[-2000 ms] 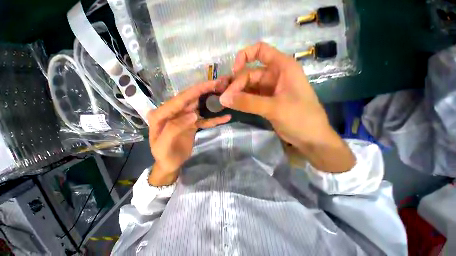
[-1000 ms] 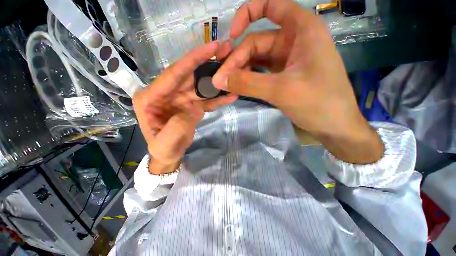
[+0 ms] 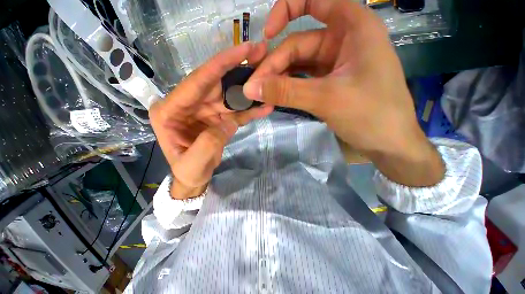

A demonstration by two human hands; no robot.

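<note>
My bare left hand (image 3: 193,118) holds a small black module (image 3: 228,77) at its fingertips, with two narrow gold-orange tails (image 3: 236,33) pointing up past the fingers. A round grey adhesive pad (image 3: 237,97) lies on the module's face. My bare right hand (image 3: 339,80) has its thumb and fingertips at the pad's right edge; whether it grips the pad cannot be told. The white pad strip (image 3: 92,30) with dark circles runs down behind my left hand.
The clear blister tray (image 3: 423,30) lies behind my hands, with a black module (image 3: 410,4) at the top edge. Coiled strips in a clear bag with a white label (image 3: 90,121) lie left. Ribbed trays (image 3: 17,132) are at far left. A person's smock (image 3: 489,115) shows at right.
The view has shifted, so the tray and strip sit higher and further left or right. My hands stay together at the module; my right thumb remains at the pad's edge.
</note>
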